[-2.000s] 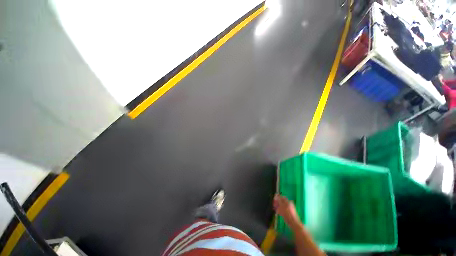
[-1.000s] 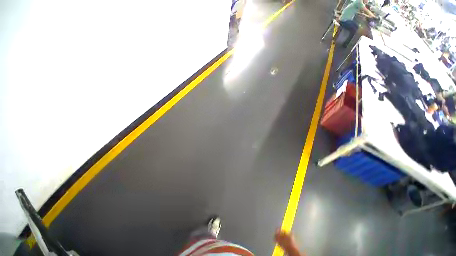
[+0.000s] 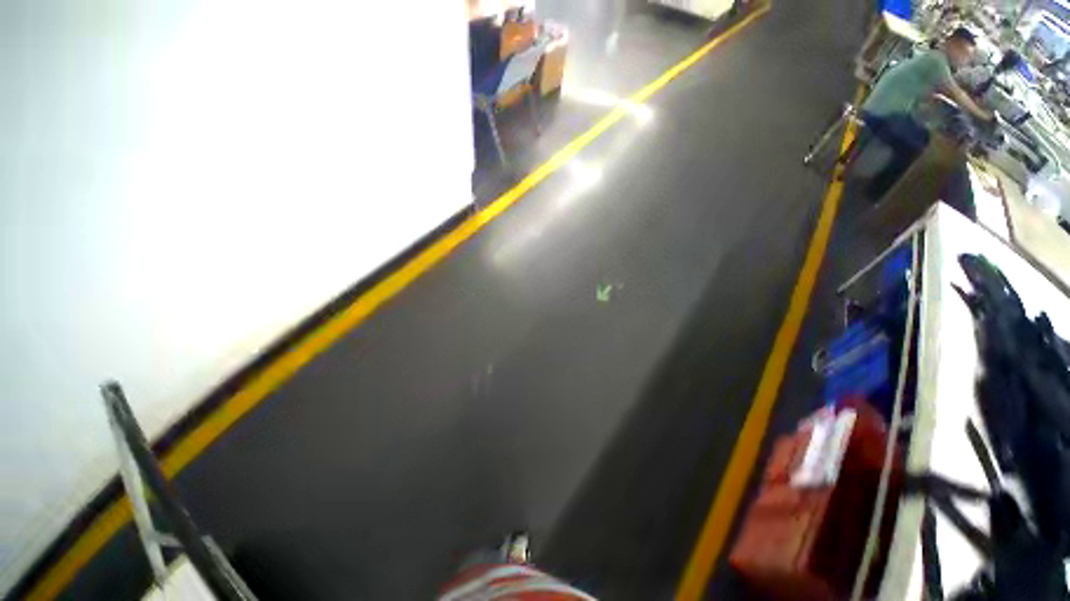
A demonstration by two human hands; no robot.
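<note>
The dark bar handle of a trolley (image 3: pixel 164 487) stands at the lower left, tilted in the view, with a small piece of its pale flat top at the bottom edge. No hand shows on the visible part of the handle. My left hand and my right hand are both out of the picture. My striped shirt and one shoe show at the bottom centre.
A white wall (image 3: pixel 235 153) and yellow line run along the left. Right, a white worktable (image 3: pixel 939 305) bears dark pieces, with a red crate (image 3: pixel 810 505) and blue crate (image 3: pixel 859 366) beneath. Ahead right, a person in green (image 3: pixel 909 94) sits at a bench. A green arrow marks the floor.
The view has moved forward along the aisle. The green crates passed out of view on the right, the worktable and seated person are nearer, and my right hand has left the picture.
</note>
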